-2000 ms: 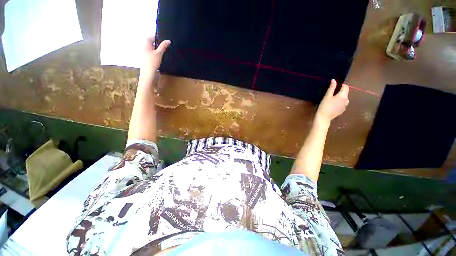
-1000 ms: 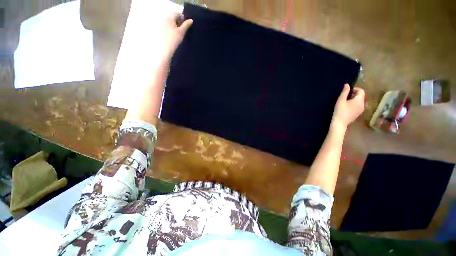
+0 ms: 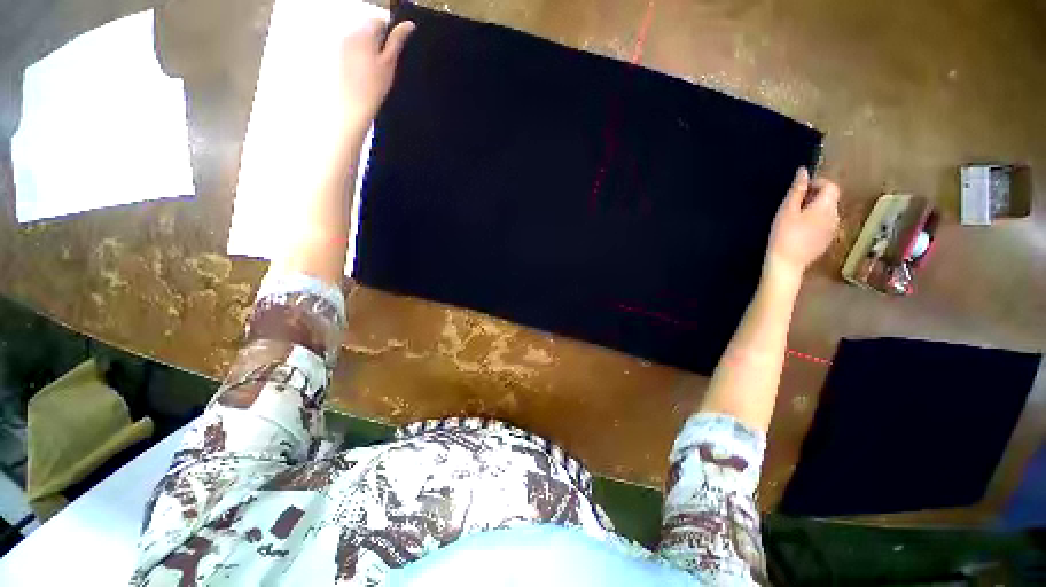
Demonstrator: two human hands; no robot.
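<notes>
A large black fabric panel stack [image 3: 562,195] lies on the brown table [image 3: 459,355] in front of me. My left hand [image 3: 373,67] is at its upper left corner, thumb on the cloth and the other fingers curled over its edge. My right hand [image 3: 805,218] holds the right edge near the upper right corner, with thumb and fingers close together. Broken red laser lines [image 3: 599,172] cross the cloth. A white sheet [image 3: 293,126] lies against the left edge of the black fabric, partly hidden by my left forearm.
A smaller black panel pile [image 3: 918,427] lies at the lower right. A tan block with red and white parts [image 3: 889,243] and a small grey-white box [image 3: 993,194] lie at the right. A white sheet with a curved cutout [image 3: 106,120] lies at the far left.
Both hands have moved from the near part of the panel's side edges to its far corners. The camera view has shifted, so the panel's far edge now shows.
</notes>
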